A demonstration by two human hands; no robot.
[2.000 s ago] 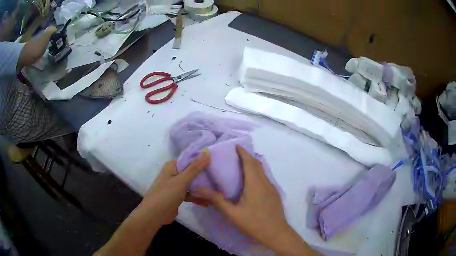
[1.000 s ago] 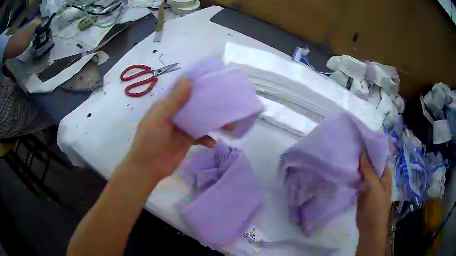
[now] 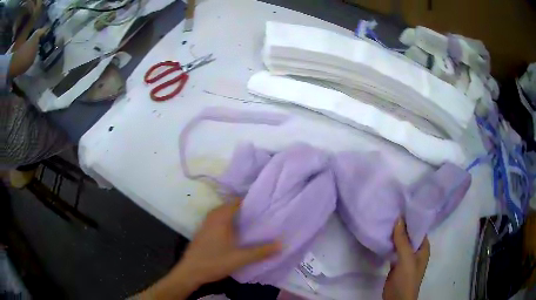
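A lilac strip bundle (image 3: 288, 196) lies loosely folded at the table's near side, with a thin loop curving out to its left. My left hand (image 3: 226, 249) is on the bundle's left part, with lilac cloth between thumb and fingers. My right hand (image 3: 407, 263) holds the cloth's right part by its lower edge. A folded lilac piece (image 3: 449, 190) lies at the right, partly overlapped. A small white printed ticket (image 3: 308, 265) lies between my hands. A thick curved stack of white strips (image 3: 364, 67) and a thinner white strip pile (image 3: 352, 117) lie behind the bundle.
Red-handled scissors (image 3: 170, 78) lie at the back left of the white table cloth (image 3: 132, 140). Blue-and-white ties (image 3: 508, 170) hang in a tangle at the right, below rolled white pieces (image 3: 455, 55). A dark object (image 3: 499, 252) stands at the right edge. Another person's arm (image 3: 23, 55) shows at far left.
The lilac piece raised in my left hand is down with the rest near the table. My right hand has moved slightly left and lower. The lilac cloth now spreads between both hands, and a loop shows.
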